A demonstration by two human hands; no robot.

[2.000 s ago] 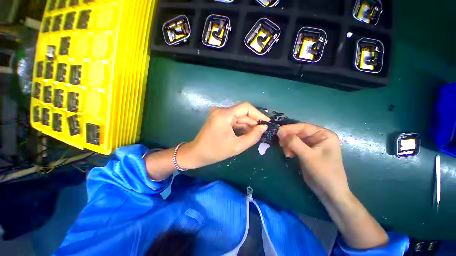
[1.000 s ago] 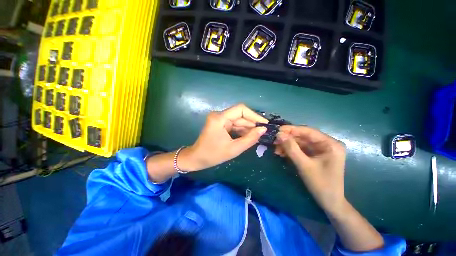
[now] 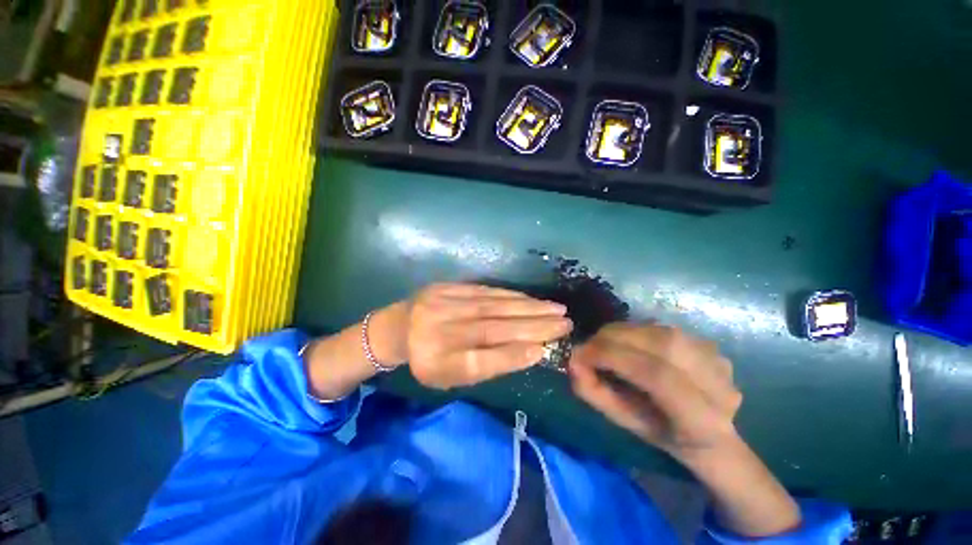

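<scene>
My left hand [image 3: 480,334] holds a small shiny square module [image 3: 555,353] between thumb and fingers, just in front of the black heap. Only a bit of the module shows; the fingers hide the rest. My right hand [image 3: 655,385] is at the module's right side with its fingers curled; whether it grips anything is hidden. A loose heap of small black pieces [image 3: 588,295] lies on the green bench [image 3: 448,240] beyond my hands.
A yellow component tray stack [image 3: 219,197] stands at the left. A black foam tray [image 3: 661,160] with watch housings [image 3: 616,133] is at the far side. At right are a separate housing [image 3: 829,315], a blue bin [image 3: 929,256] and a thin white tool [image 3: 904,389].
Both hands have moved towards me, off the black heap, which now shows more. The left fingers have flattened over the module. The view has shifted, showing more of the foam tray.
</scene>
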